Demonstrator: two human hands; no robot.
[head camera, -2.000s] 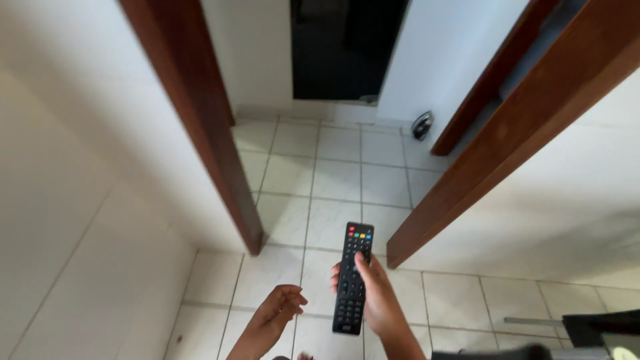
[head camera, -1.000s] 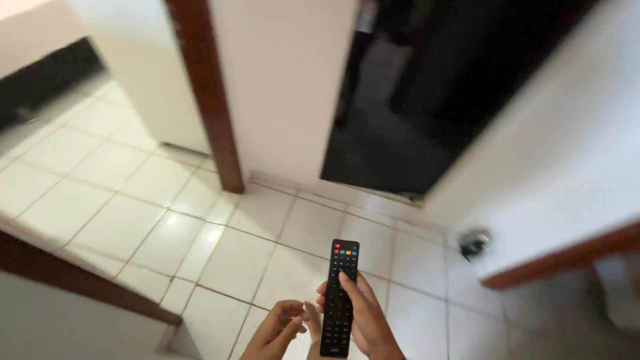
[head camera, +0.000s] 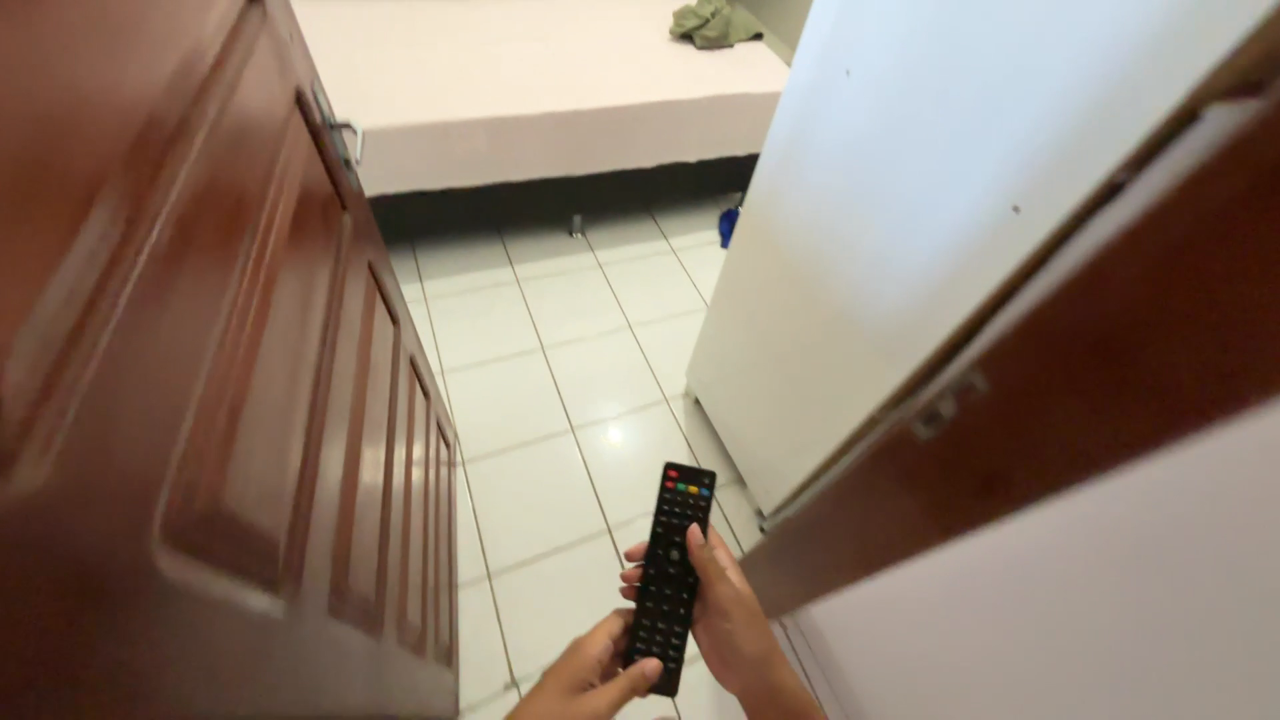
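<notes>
A black remote control (head camera: 672, 580) with colored buttons near its top is held upright between my two hands, low in the head view. My right hand (head camera: 735, 620) grips it from the right side, thumb on the face near the middle and fingertips showing past the left edge. At the lower left end, my left hand (head camera: 595, 670) also holds the remote, its thumb lying on the bottom of the face. The other left fingers are partly hidden behind the remote.
A brown paneled wooden door (head camera: 250, 400) with a metal handle (head camera: 350, 140) stands at left. Ahead is a bed (head camera: 560, 130) with a green cloth (head camera: 715, 24). A white panel (head camera: 860, 200) and brown door frame (head camera: 1030, 370) rise at right over the tiled floor (head camera: 540, 400).
The view has turned from the hallway to a doorway with a bed beyond. My left hand, apart from the remote two seconds ago, now holds its lower end.
</notes>
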